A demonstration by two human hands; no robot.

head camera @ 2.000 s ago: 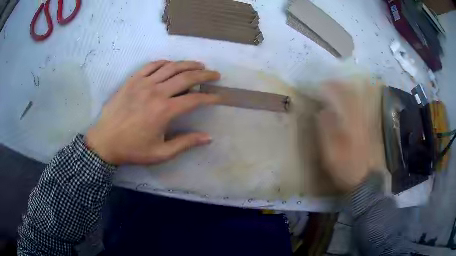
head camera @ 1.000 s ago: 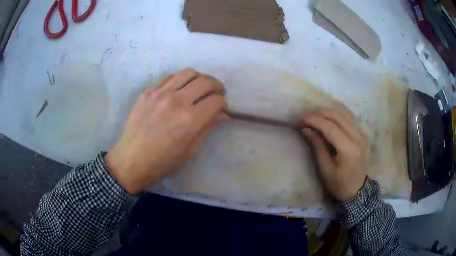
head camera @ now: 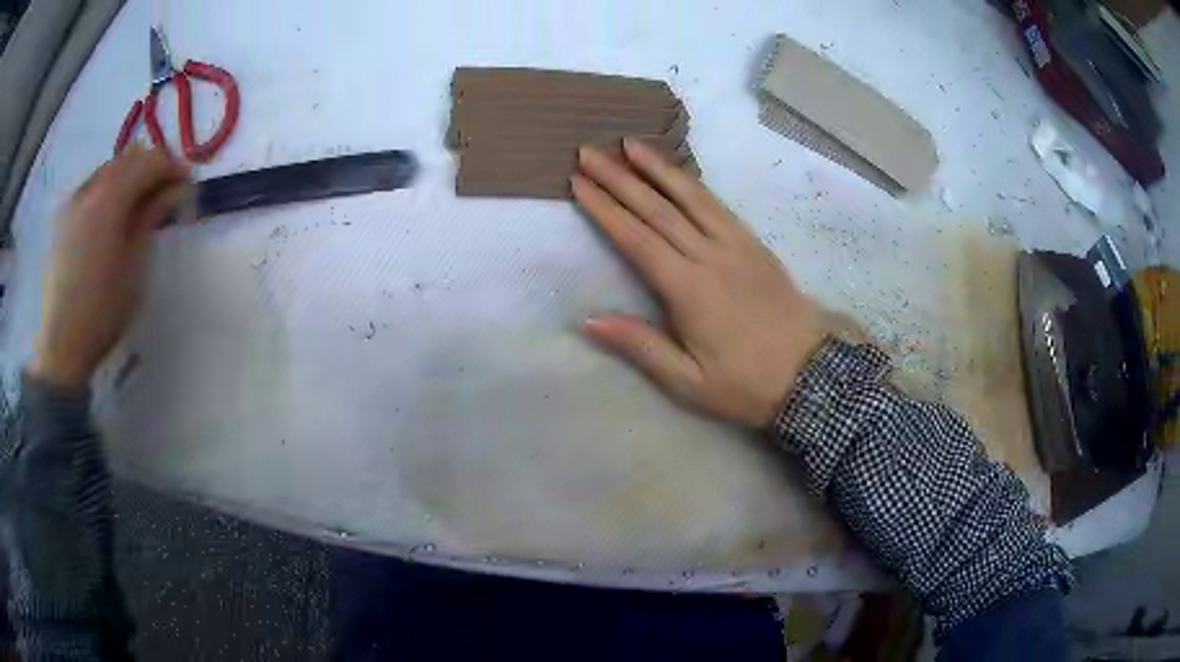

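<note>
My left hand (head camera: 110, 259), blurred, is at the far left and holds one end of the dark, glossy pressing template (head camera: 308, 182), which points right toward the pile. My right hand (head camera: 712, 291) is spread flat, its fingertips on the lower right part of the pile of brown folded strips (head camera: 550, 123) at top centre. The strips lie in overlapping rows with an uneven right edge. My right thumb is out to the side, over the white table cloth. No separate strip shows under the palm.
Red-handled scissors (head camera: 210, 110) lie at upper left, just above my left hand. A pale stack of blanks (head camera: 854, 117) lies at upper right. The iron (head camera: 1093, 362) stands on a dark brown pad at right. Dark red and yellow items are at the right edge. The white table (head camera: 427, 550) has a rounded front edge.
My hands have parted from the narrow strip held between them at centre. My left hand moved far left and now holds the template. My right hand moved up and left onto the brown pile.
</note>
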